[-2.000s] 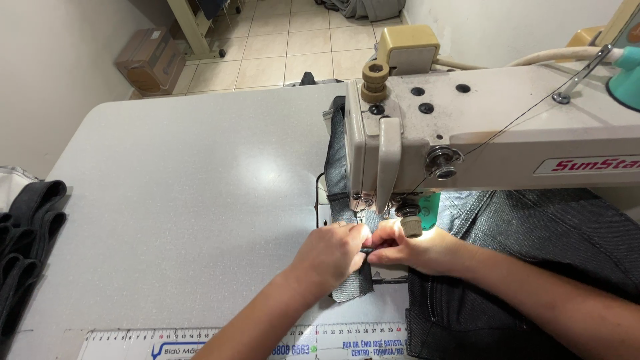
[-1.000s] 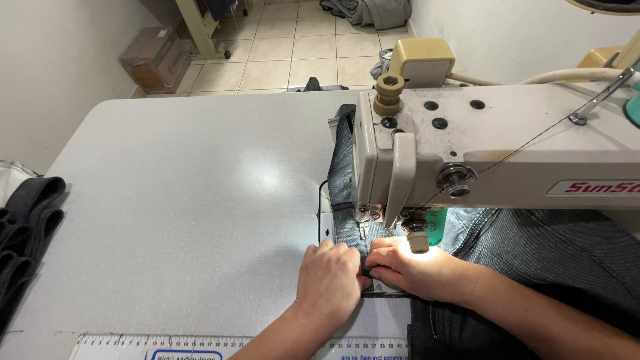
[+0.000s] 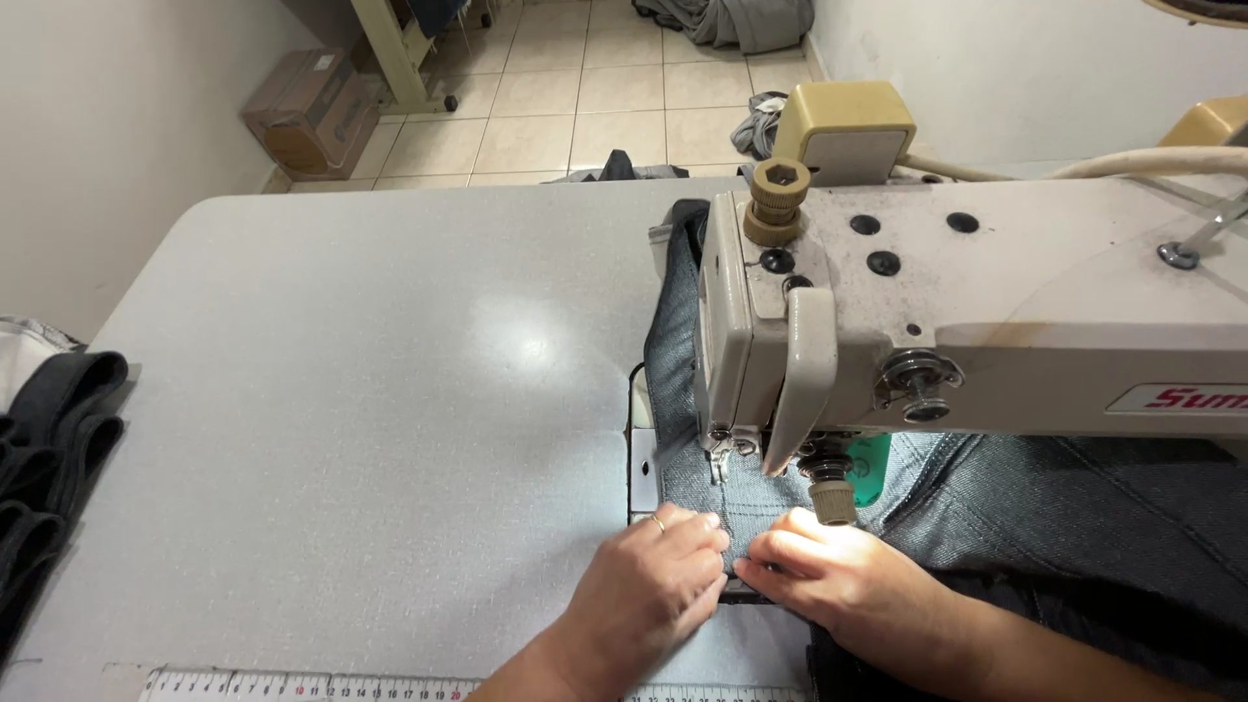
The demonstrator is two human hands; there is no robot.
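Dark denim fabric [image 3: 678, 341] runs under the presser foot [image 3: 720, 464] of a SunStar industrial sewing machine [image 3: 985, 292], and more of it spreads beneath the arm at the right. My left hand [image 3: 655, 580], with a ring on one finger, grips the fabric's near edge in front of the foot. Close beside it, my right hand [image 3: 829, 575] pinches the same edge with thumb and fingers. A narrow gap separates the hands, where a stitched seam shows.
A measuring tape [image 3: 380, 685] lies along the table's [image 3: 390, 439] near edge. Folded dark fabric pieces [image 3: 58, 439] are stacked at the left. A cardboard box [image 3: 310, 112] and heaped grey cloth [image 3: 731, 19] rest on the tiled floor beyond.
My hands have moved apart slightly, and more of the seam shows between them and the presser foot. The view has shifted a little.
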